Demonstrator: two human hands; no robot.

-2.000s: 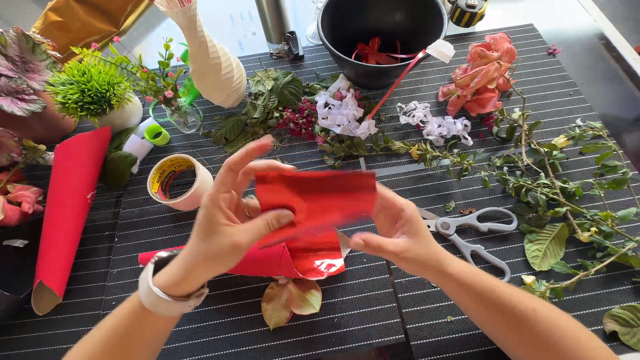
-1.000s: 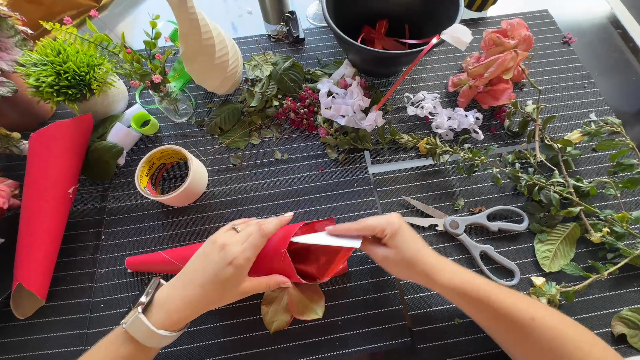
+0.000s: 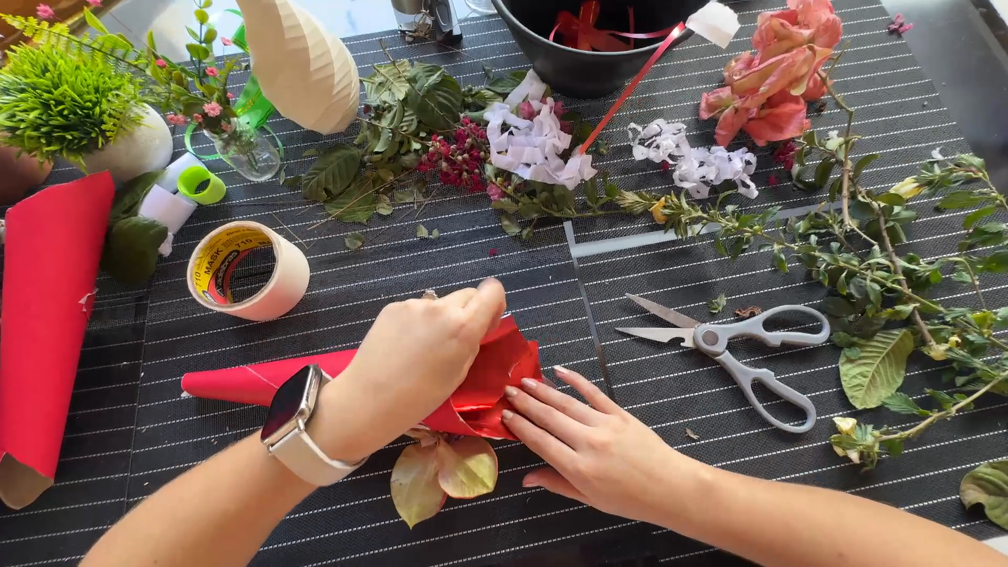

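A red paper cone (image 3: pixel 268 376) lies on the dark striped mat, its narrow end to the left. Shiny red foil paper (image 3: pixel 492 370) lines its wide mouth. My left hand (image 3: pixel 417 354), with a watch on the wrist, is bent over the mouth with its fingers curled; the fingertips are partly hidden, so what they pinch cannot be told. My right hand (image 3: pixel 583 449) lies with fingers spread, its fingertips on the foil's right edge. Yellowish-green leaves (image 3: pixel 445 472) lie just below the cone. Grey-handled scissors (image 3: pixel 728 342) rest with blades apart to the right.
A masking tape roll (image 3: pixel 279 276) stands behind my left hand. Another red cone (image 3: pixel 47 315) lies at the left. Behind are a white vase (image 3: pixel 303 63), a black bowl (image 3: pixel 563 67) with ribbon, and shredded white paper (image 3: pixel 535 142). Leafy branches (image 3: pixel 858 268) spread along the right.
The red foil piece held up in both hands two seconds ago now sits in the cone's mouth. My left hand has moved from the cone's side to over its mouth; my right hand now lies flatter.
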